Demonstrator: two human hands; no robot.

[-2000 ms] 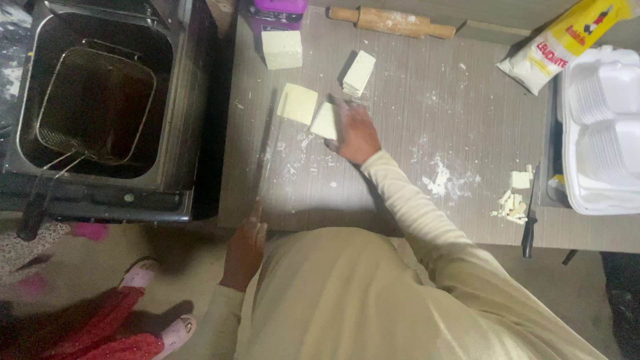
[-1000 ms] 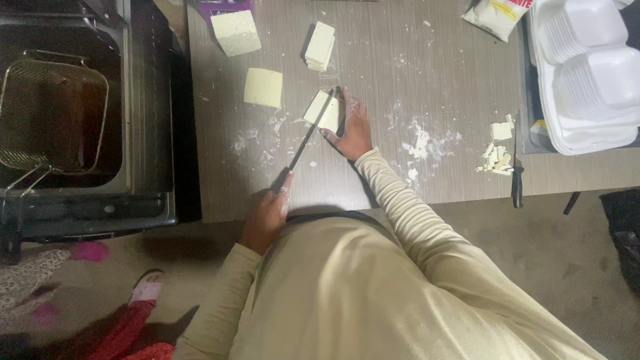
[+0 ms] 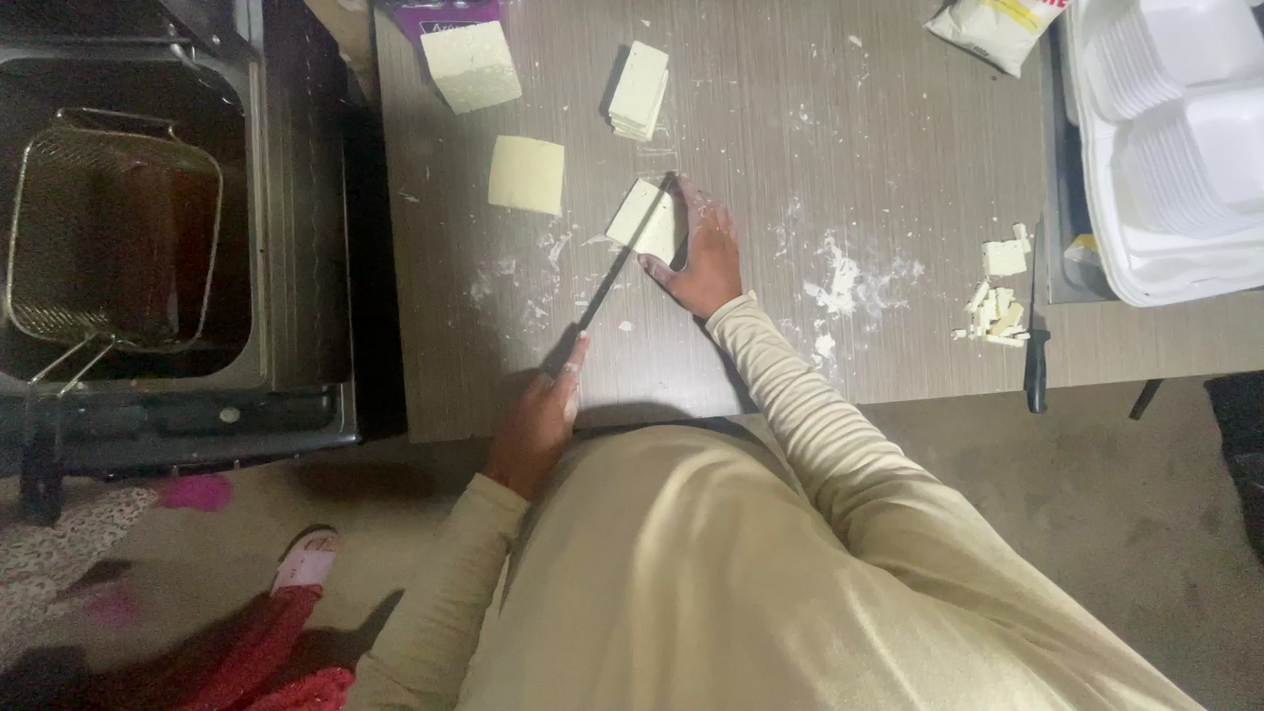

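My left hand [image 3: 541,420] grips the handle of a long knife [image 3: 614,272], whose blade lies slantwise across a pale slab of cheese [image 3: 632,219]. Thumb and fingertips of my right hand [image 3: 703,247] hold the slab's right side, near the blade's tip. Up and left of it lies a flat square slice of cheese [image 3: 526,176]. Farther back are a thick cheese block [image 3: 472,67] and a small stack of rectangular slices [image 3: 640,91]. Cut cheese bits [image 3: 995,314] lie at the right beside a second knife [image 3: 1035,370] with a black handle.
A deep fryer with a wire basket [image 3: 114,232] stands at the left. White foam containers [image 3: 1175,148] and a flour-like bag [image 3: 997,30] are at the right back. White powder [image 3: 844,281] is scattered on the table [image 3: 889,178]. Another person's slippered foot [image 3: 308,561] shows at lower left.
The knife in my left hand has come up onto the slab, which was beside the square slice two seconds ago and is now apart from it. The view has shifted.
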